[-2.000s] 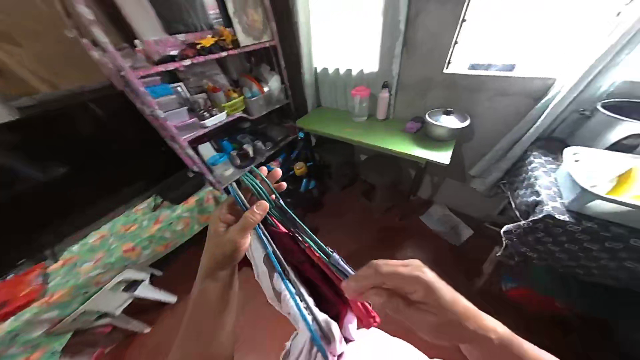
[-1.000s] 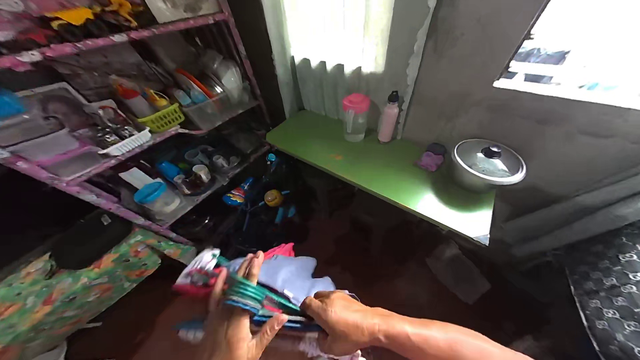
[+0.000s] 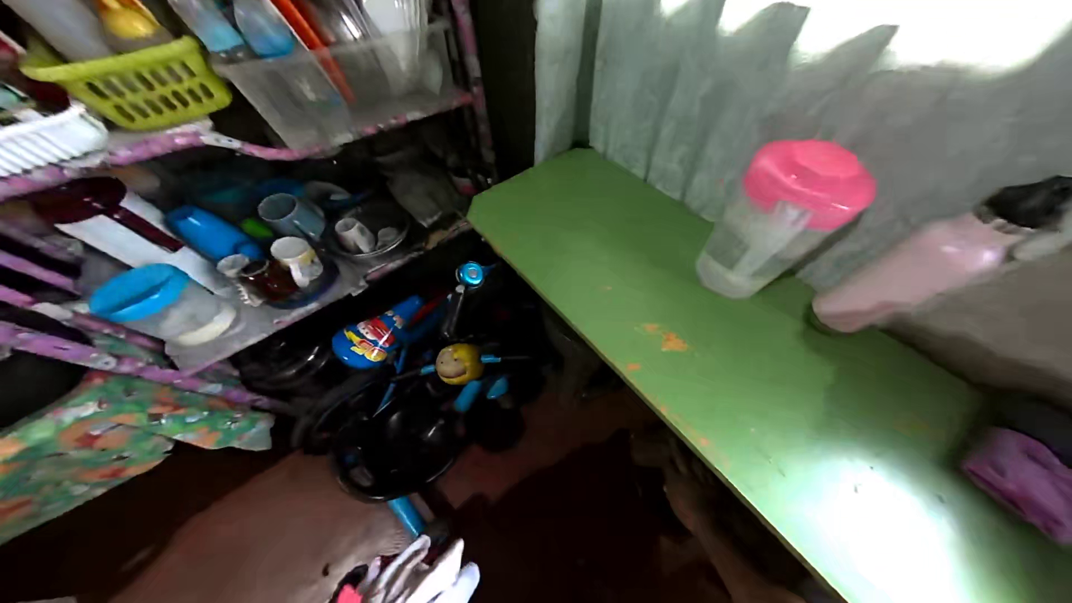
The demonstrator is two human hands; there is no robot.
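Observation:
Neither my left hand nor my right hand shows in the head view now. At the bottom edge, the upper part of a bundle of white, pink and dark clothes [image 3: 427,578] juts into view; what holds it is hidden below the frame. Just above it on the floor stands a child's ride-on toy or small bike [image 3: 402,444] with black and blue parts, a yellow round face [image 3: 458,364] and a blue printed piece [image 3: 368,339].
A green table [image 3: 578,251] on the right bears a pink-lidded plastic pitcher [image 3: 745,243], a pink bottle [image 3: 913,272] and a purple cloth item [image 3: 1022,477]. At left, a pink-framed shelf [image 3: 293,151] holds a green basket [image 3: 138,84], mugs [image 3: 293,218] and a blue-lidded container [image 3: 159,306].
Both hands, which held the clothes and their hangers in the earlier frames, have left the view. Only the top of the clothes remains, at the bottom edge. The view has moved closer to the table and shelf.

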